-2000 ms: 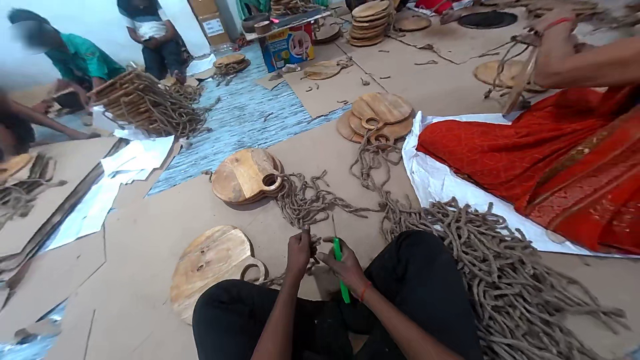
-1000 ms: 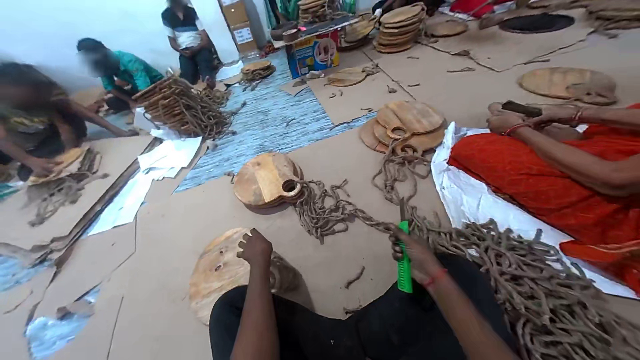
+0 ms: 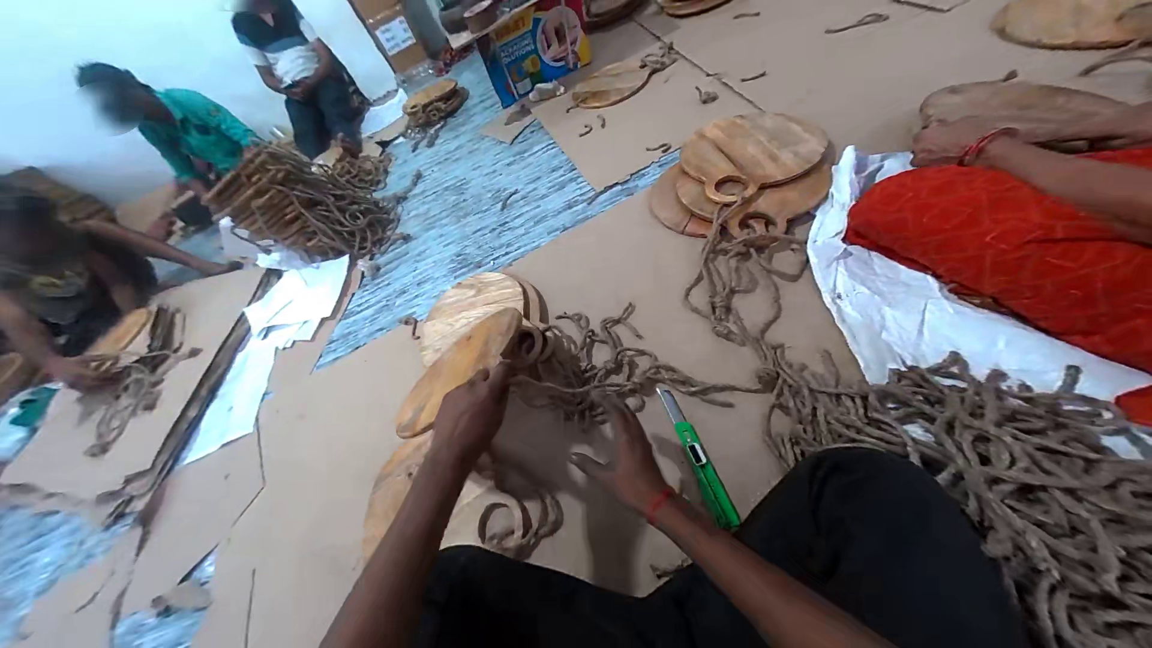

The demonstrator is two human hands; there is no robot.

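Observation:
My left hand [image 3: 472, 409] grips a round wooden board [image 3: 459, 373] near its ring handle, holding it tilted over the floor. Rope hangs from that handle. My right hand [image 3: 625, 454] is spread with its fingers apart beside the tangled jute rope [image 3: 585, 378]; nothing is plainly held in it. A green utility knife [image 3: 702, 468] with its blade out lies on the cardboard right of that hand. Behind the tilted board rests a small stack of round boards [image 3: 477, 301]. Another round board [image 3: 391, 486] lies partly hidden under my left forearm, with roped rings near it.
A large heap of cut rope [image 3: 1017, 486] lies right of my knee. Beyond it a person in red cloth [image 3: 1035, 243] sits on a white sheet [image 3: 855, 270]. Stacked ring-handled boards [image 3: 756, 148] stand ahead. Several people work at left by a roped board pile [image 3: 279, 193].
The green utility knife, in my right hand one second ago, now lies on the cardboard. My left hand, raised and holding nothing then, now holds a tilted board.

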